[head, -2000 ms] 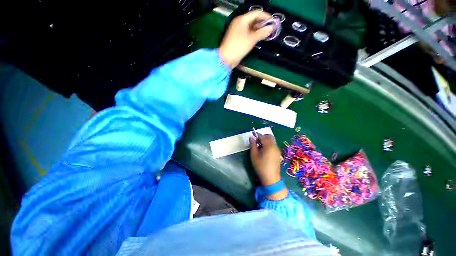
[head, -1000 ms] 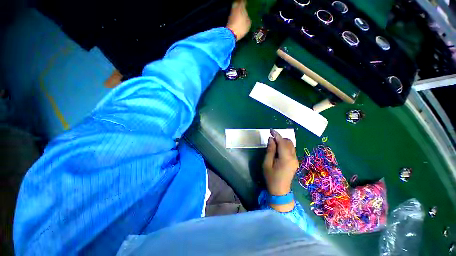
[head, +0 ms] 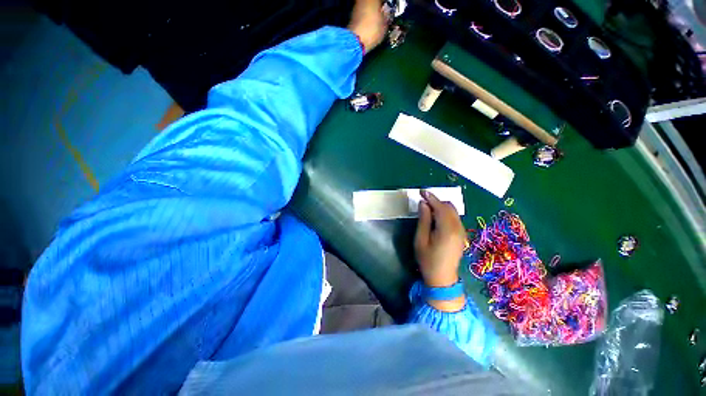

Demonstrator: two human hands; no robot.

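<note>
My left hand [head: 370,23] is at the top edge, partly cut off. A silver round unit [head: 399,8] shows beside its fingers; whether it is gripped cannot be told. My right hand [head: 442,241] is over the right part of the lower white strip [head: 379,205], fingers pinched. A thin dark tip, likely of tweezers [head: 423,194], shows at the fingertips; the rest is hidden. The lower strip has a greyer left part. The upper white strip [head: 451,155] lies slanted beyond it.
A wooden stand [head: 495,100] and black tray [head: 573,73] with round rimmed items stand beyond. Coloured loops [head: 507,267], a bag of loops [head: 579,305] and a crumpled clear bag [head: 631,340] lie right. Small units lie on the green surface, one near my left sleeve [head: 365,101].
My left hand has moved from over the black tray, leftward to the top edge, and the purplish ring seen at it no longer shows. My right hand stays at the lower strip. The view has shifted.
</note>
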